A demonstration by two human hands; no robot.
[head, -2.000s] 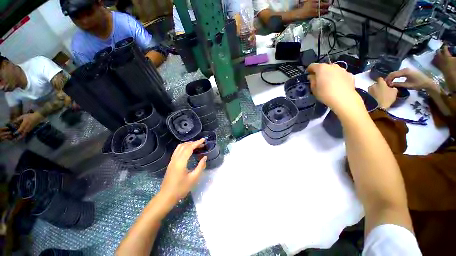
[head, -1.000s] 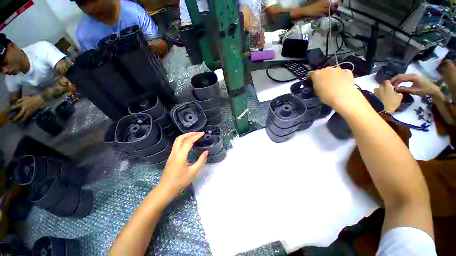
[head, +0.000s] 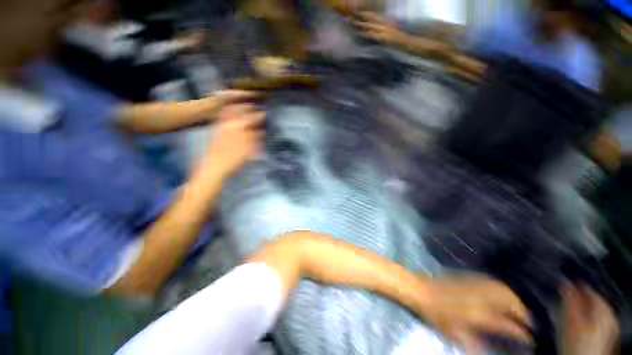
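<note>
The view is strongly blurred. My left hand [head: 478,308] is at the lower right, its arm reaching in from the bottom in a white sleeve. Its fingers are over dark shapes, and whether they hold anything is not clear. My right hand [head: 587,322] seems to be the blurred hand at the lower right edge, partly cut off, its grip unreadable. Dark plastic housings [head: 478,222] show as a smeared mass beyond my left hand. Single cups cannot be made out.
Bubble wrap [head: 346,215] covers the table in the middle. A neighbouring person in a blue shirt [head: 76,187] is close at the left, arms over the table. Tall dark stacks [head: 523,114] stand at the upper right, with another person [head: 568,55] behind.
The view has swung to the left and blurred. My hands now appear at the lower right. The white foam sheet's broad surface and the green post are no longer recognisable.
</note>
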